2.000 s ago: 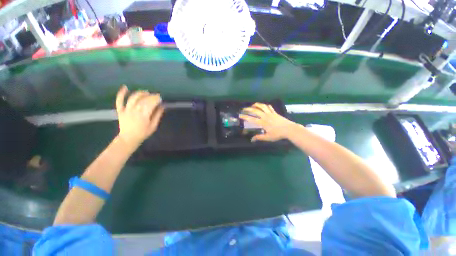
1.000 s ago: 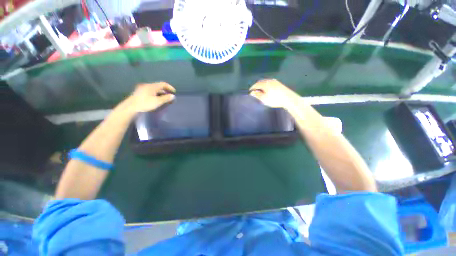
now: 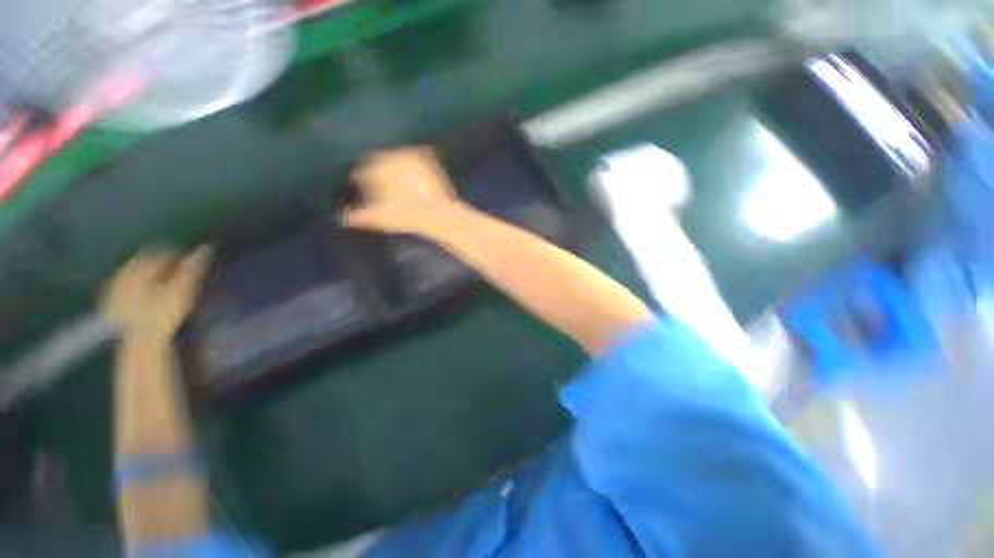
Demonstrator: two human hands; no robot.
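The frame is blurred. Two dark tablets lie side by side in black foam trays on the dark green bench: the left tablet (image 3: 281, 294) and the right tablet (image 3: 496, 202). My left hand (image 3: 156, 289) is at the left edge of the left tray, fingers slightly apart; blur hides whether it grips anything. My right hand (image 3: 401, 191) is at the far side where the two trays meet, its fingers curled over the far edge. What its fingertips touch is hidden. A blue band (image 3: 161, 466) is on my left wrist.
A white fan (image 3: 164, 60) stands at the far left. A white roll (image 3: 645, 180) with a pale strip hanging down lies right of the trays. Another black tray with a bright screen (image 3: 869, 114) is at the far right, beside a person's blue sleeve. A blue stool (image 3: 861, 322) is below.
The view has swung and tilted, so the trays now slant. My right hand has moved left from the right tablet's far edge to where the trays meet; my left hand is at the left tray's outer edge.
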